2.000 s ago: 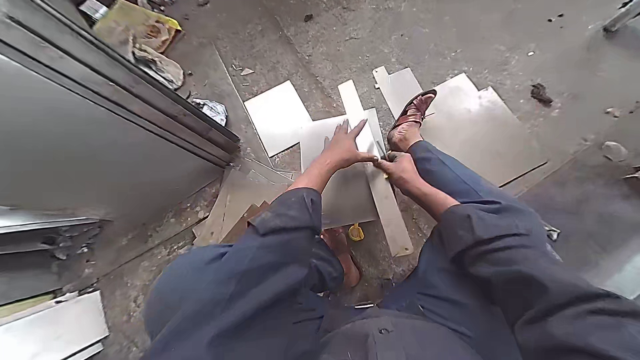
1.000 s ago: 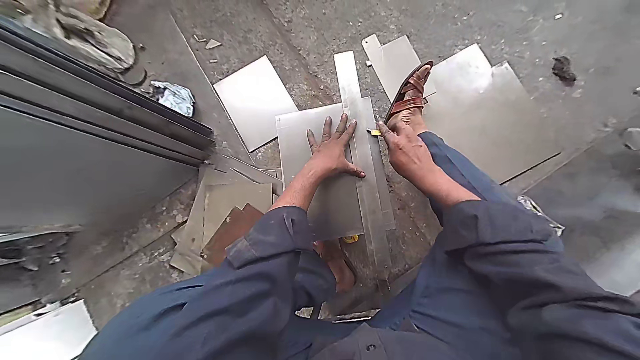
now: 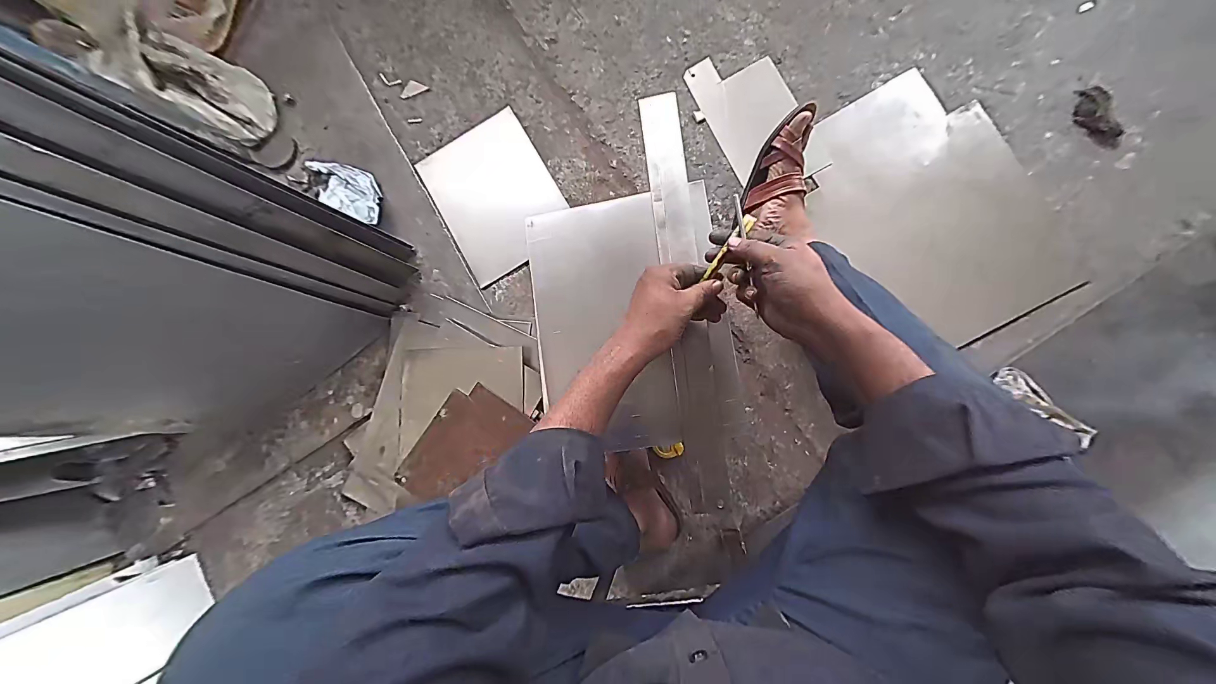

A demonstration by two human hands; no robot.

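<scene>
My left hand (image 3: 673, 302) pinches the lower end of a thin yellow object (image 3: 716, 260), its exact kind unclear. My right hand (image 3: 781, 277) holds the upper part of it, and a thin grey pointed piece sticks up between those fingers. Both hands are raised over a square metal sheet (image 3: 594, 285) on the floor. A long flat metal strip (image 3: 667, 157) lies lengthwise along the sheet's right side, under the hands. Part of a yellow round thing (image 3: 668, 450) shows at the sheet's lower edge.
More sheet pieces (image 3: 492, 195) lie left of the strip, and large sheets (image 3: 936, 209) lie right of my sandalled foot (image 3: 784, 176). Brown and grey offcuts (image 3: 465, 437) are stacked at lower left. Tall metal panels (image 3: 190, 209) stand at the left. Crumpled plastic (image 3: 347, 192) lies beside them.
My left hand has come off the sheet, where it lay spread, and now grips the yellow object. My right hand has come up to meet it. The strip still lies on the sheet.
</scene>
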